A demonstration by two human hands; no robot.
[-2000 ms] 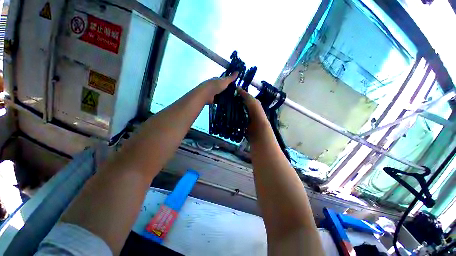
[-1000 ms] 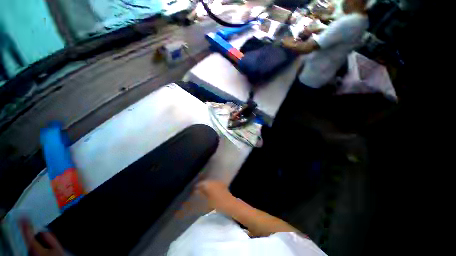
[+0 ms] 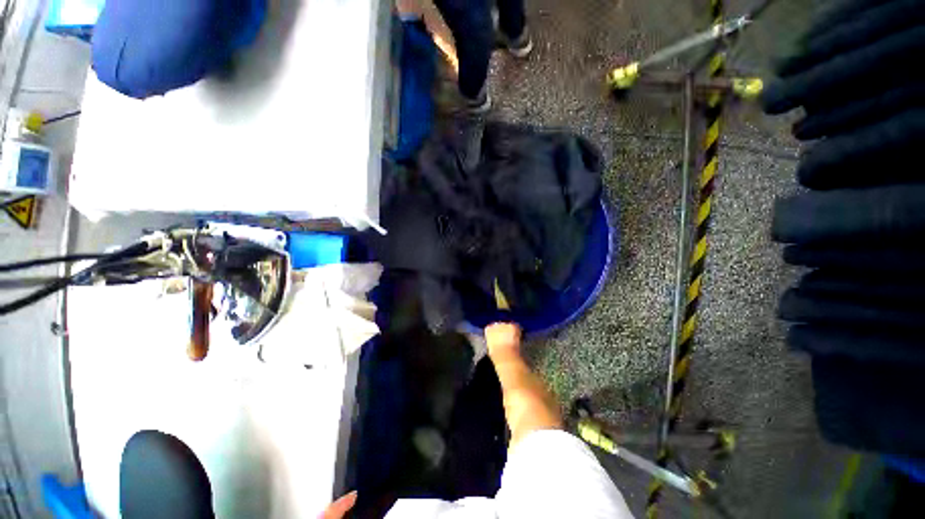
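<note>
A pile of dark garments (image 3: 527, 193) lies in and over a round blue basin (image 3: 606, 266) on the floor beside the table. My right hand (image 3: 503, 337) is at the basin's near rim, its fingers closed on the edge of a dark garment, just below a small yellow-tan piece (image 3: 501, 295). The cloth inside the fist is mostly hidden. My left hand (image 3: 342, 506) shows only as a fingertip or two at the bottom edge, by the table corner; the rest is cut off.
A steam iron (image 3: 238, 294) with hoses rests on off-white cloth (image 3: 323, 314) on the white table (image 3: 228, 405). A black padded buck (image 3: 164, 476) is bottom left, a navy padded form (image 3: 167, 46) top left. Right are a metal rack base (image 3: 682, 253), floor tape and hanging dark garments (image 3: 862, 253). A person's legs (image 3: 472, 51) stand above.
The view has turned from the window rail and hangers, past the pressing table, to the floor basin on the right. My right hand has left the hangers and reached down to the basin.
</note>
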